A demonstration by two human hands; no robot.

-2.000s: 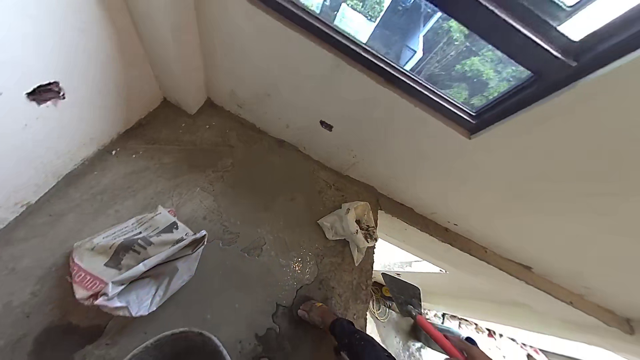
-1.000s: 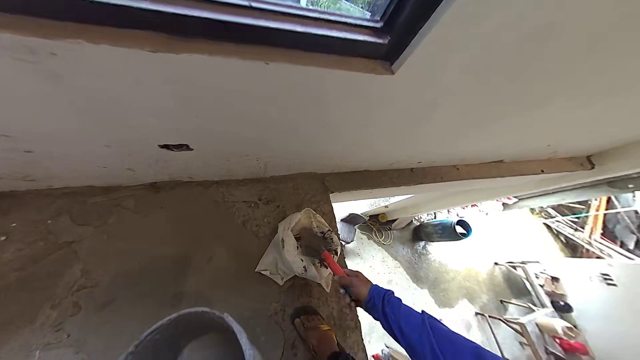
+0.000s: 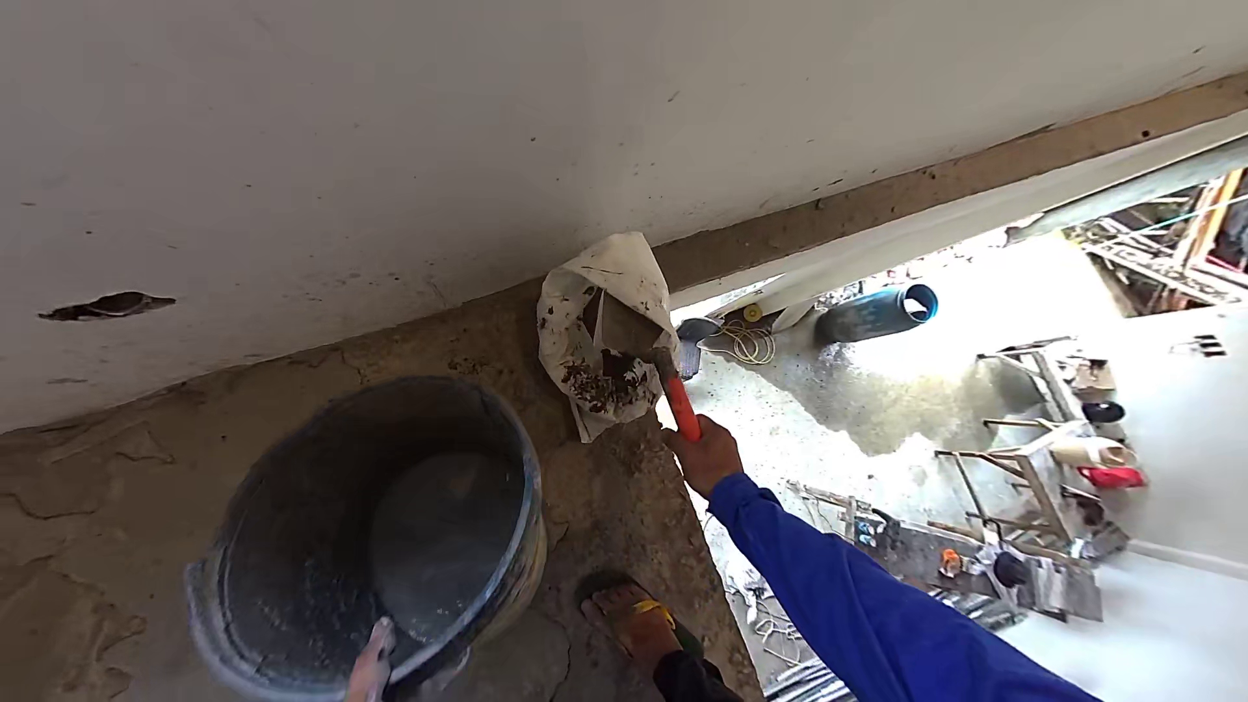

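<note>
My right hand (image 3: 704, 456), in a blue sleeve, grips the red handle of a trowel (image 3: 681, 400). The trowel's grey blade lies inside an opened white sack (image 3: 609, 336) that holds dark crumbly material, beside the wall. At the bottom, my left hand (image 3: 370, 663) is on the near rim of a large dark bucket (image 3: 531, 487), with the thumb showing over the edge and the other fingers hidden. Some grey material is at the bucket's bottom.
The concrete floor ends in an open edge (image 3: 717, 595) right of my sandalled foot (image 3: 634, 619). Far below are a blue drum (image 3: 877, 314), a coiled hose or rope (image 3: 746, 343) and wooden trestles (image 3: 1043, 478). The wall (image 3: 390, 146) has a ragged hole (image 3: 107, 306).
The view has swung down and right. The trowel, over the drop two seconds ago, is now in the white sack. My left hand has come into view at the bucket.
</note>
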